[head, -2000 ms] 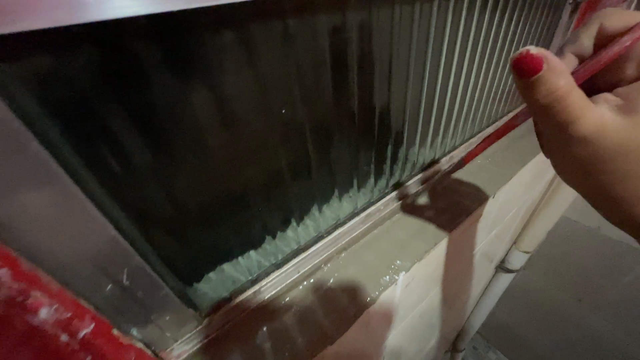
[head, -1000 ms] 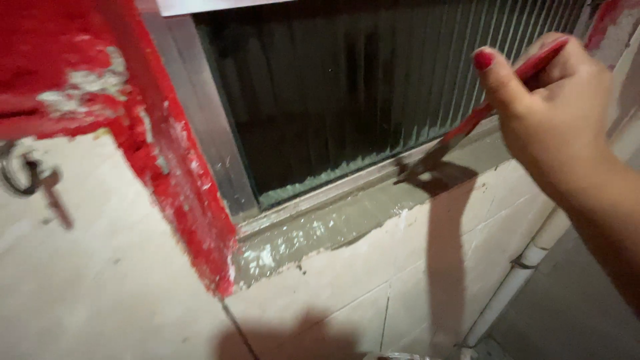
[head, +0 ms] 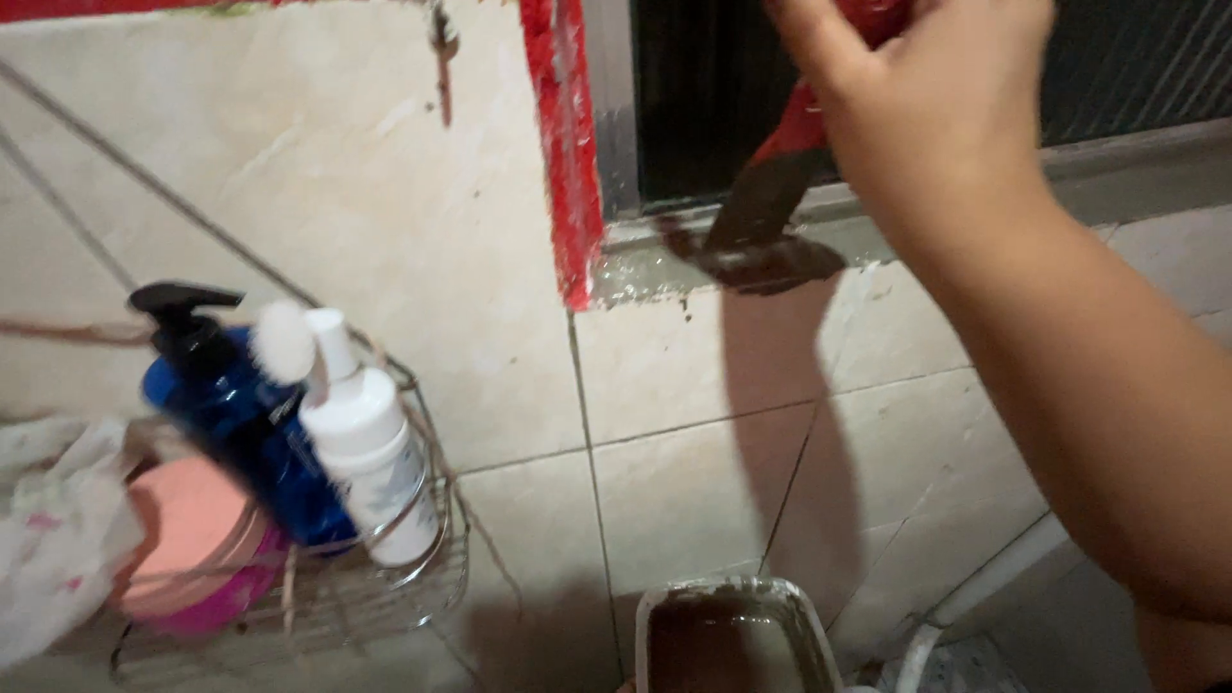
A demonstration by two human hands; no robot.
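My right hand (head: 924,77) grips the red handle of a flat, dark-ended tool (head: 770,192), a brush or putty knife; blur hides which. Its tip is over the wet grey coating (head: 645,274) on the sill below the window glass (head: 693,106). At the bottom edge, a sliver of my left hand (head: 627,686) shows against the side of a rectangular plastic container (head: 640,635) with grey-brown wet material inside. Most of that hand is out of view. Red paint (head: 575,183) coats the strip beside the metal window frame (head: 616,106).
To the left, a wire basket (head: 423,616) on the tiled wall holds a blue pump bottle (head: 260,452), a white bottle (head: 371,443) and a pink tub (head: 192,539). A plastic bag (head: 58,539) is beside them. A white pipe (head: 1001,568) runs low on the right.
The view has swung left, bringing in the basket and container. My right hand with the tool has moved left along the sill, nearer the red strip.
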